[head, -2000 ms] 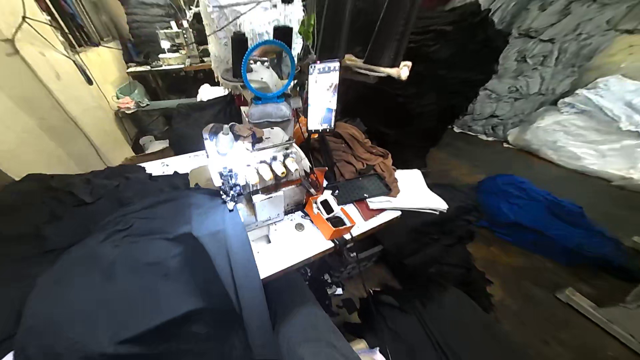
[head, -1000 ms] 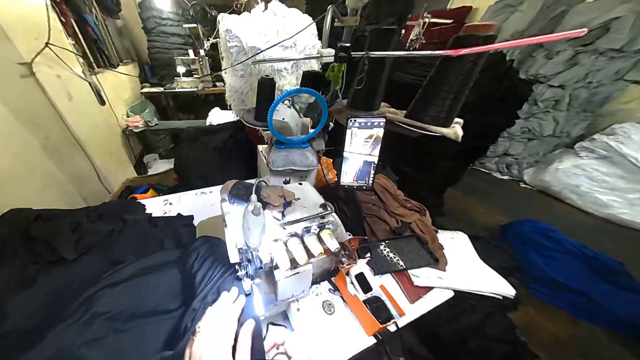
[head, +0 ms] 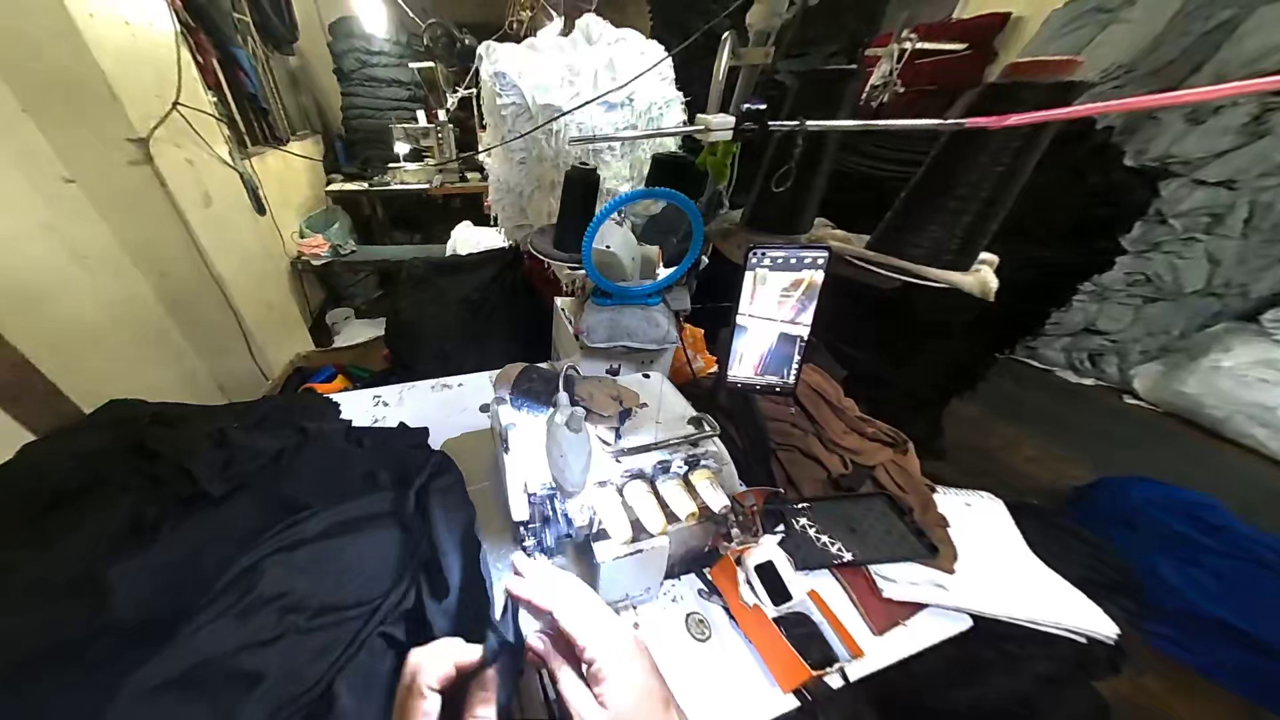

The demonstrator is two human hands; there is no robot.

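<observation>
An overlock sewing machine [head: 640, 450] with several looper-thread tension knobs stands on a white table, its lamp [head: 568, 450] lighting the needle area. Black fabric [head: 300, 560] is heaped to its left and runs down to the front. My left hand [head: 445, 680] grips an edge of this fabric at the bottom centre. Close beside it, my right hand [head: 590, 640] has its fingers at the fabric edge in front of the presser foot area; the thumb and fingers close on the cloth, though glare blurs the fingertips.
A phone [head: 776, 318] stands upright behind the machine, near a blue-rimmed round mirror [head: 642, 245]. Right of the machine lie an orange and white holder [head: 765, 640], a dark tablet-like slab [head: 855, 530], brown cloth [head: 850, 430] and white sheets [head: 1000, 570]. A metal rod [head: 860, 125] crosses above.
No hands show in the oldest frame; both have since come up to the machine's front with the black fabric. The view has moved closer to the machine.
</observation>
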